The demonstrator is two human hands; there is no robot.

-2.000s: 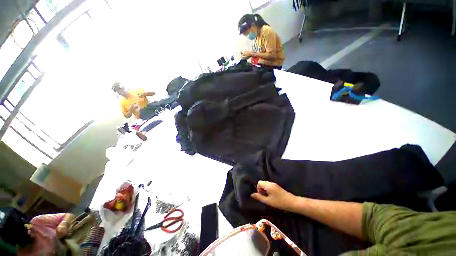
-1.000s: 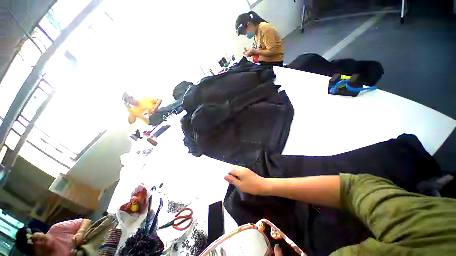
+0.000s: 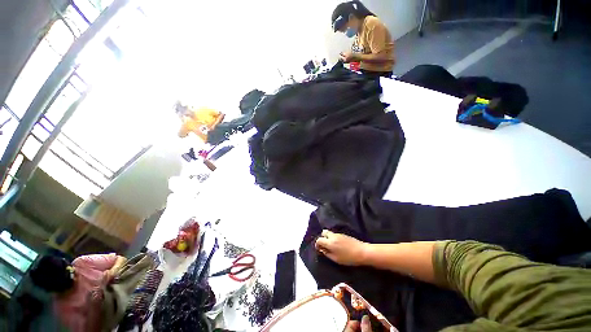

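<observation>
A black garment (image 3: 453,227) lies over the near table edge and toward me. My right hand (image 3: 340,249), in an olive sleeve, is over its left part with fingers drawn together; whether they pinch a needle or thread is too small to tell. Fingertips of my left hand (image 3: 359,324) show at the bottom edge, by dark cloth and beside a white thing with a pink-orange rim (image 3: 314,314); the rest is cut off or hidden.
Left of the garment lie a flat black rectangle (image 3: 284,279), red-handled scissors (image 3: 241,268), tiny dark pieces (image 3: 257,301), a shiny black bundle (image 3: 178,305) and a bag with red-orange contents (image 3: 185,241). Black garments (image 3: 330,142) are stacked farther up. Several people sit around the table.
My right hand moved out left past the garment's edge, then back over the garment. The view has shifted, so the table things sit farther right. My left fingertips now show at the bottom.
</observation>
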